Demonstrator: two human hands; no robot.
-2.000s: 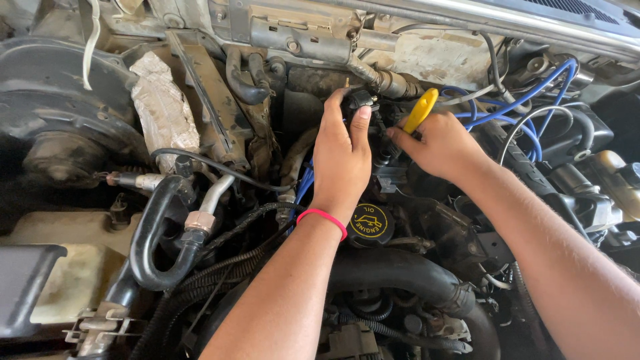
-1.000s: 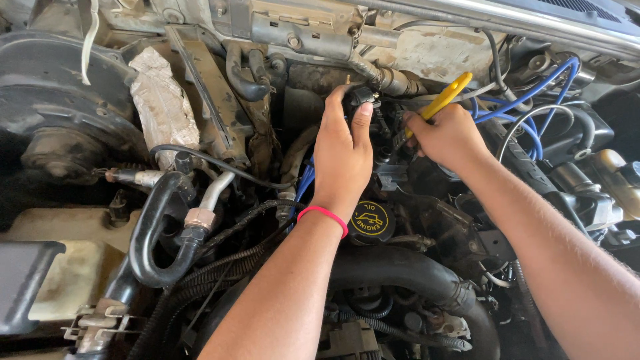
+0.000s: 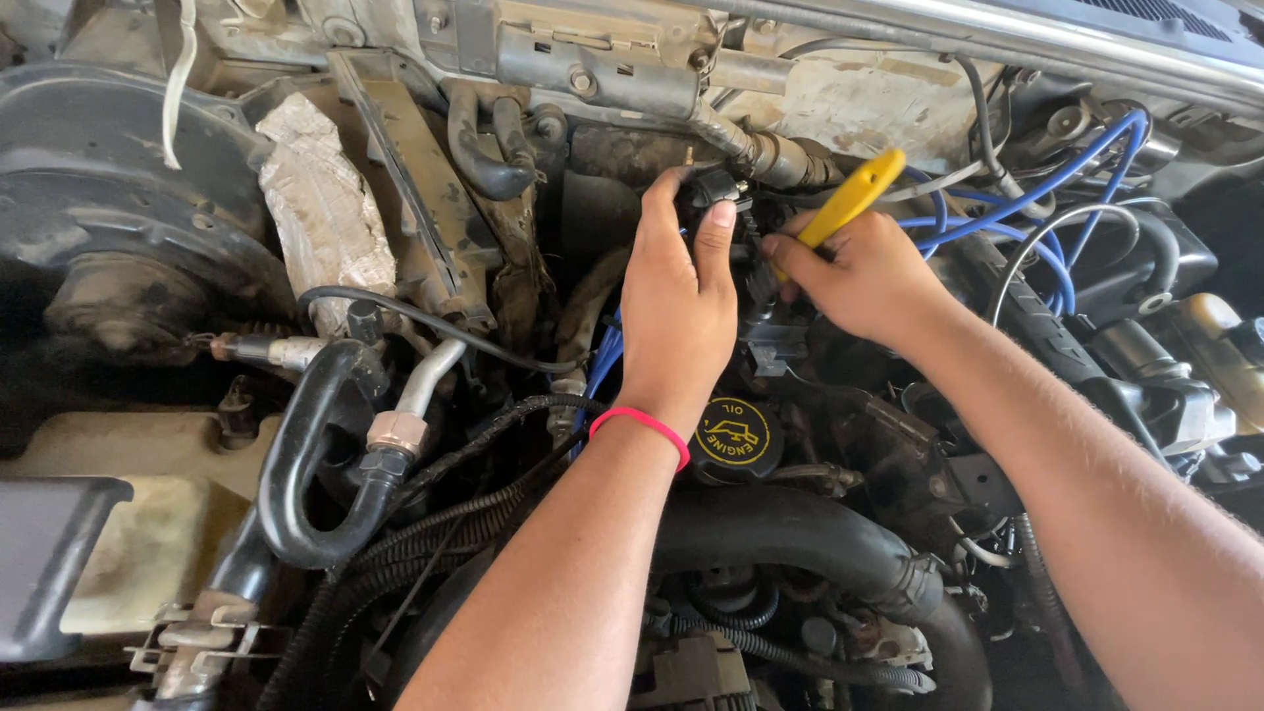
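Under the open hood, my left hand (image 3: 681,296), with a pink band at its wrist, grips a small black cylindrical part (image 3: 715,188) with a brass-coloured tip, near the back of the engine. To its right, my right hand (image 3: 854,272) holds a brush-like tool by its yellow handle (image 3: 851,197), which tilts up and to the right. The tool's lower end is at dark parts beside the black part; whether it touches them I cannot tell. Below my hands is the black engine oil cap (image 3: 736,439) with yellow markings.
Blue ignition cables (image 3: 1057,212) loop at the right. A foil-like wrapped piece (image 3: 326,202) and a curved black hose (image 3: 281,474) lie at the left. A thick black hose (image 3: 790,533) crosses below the oil cap. The metal firewall (image 3: 899,104) stands behind my hands.
My right hand has shifted with the yellow-handled tool, whose handle has changed its tilt. My left hand stays at the black part.
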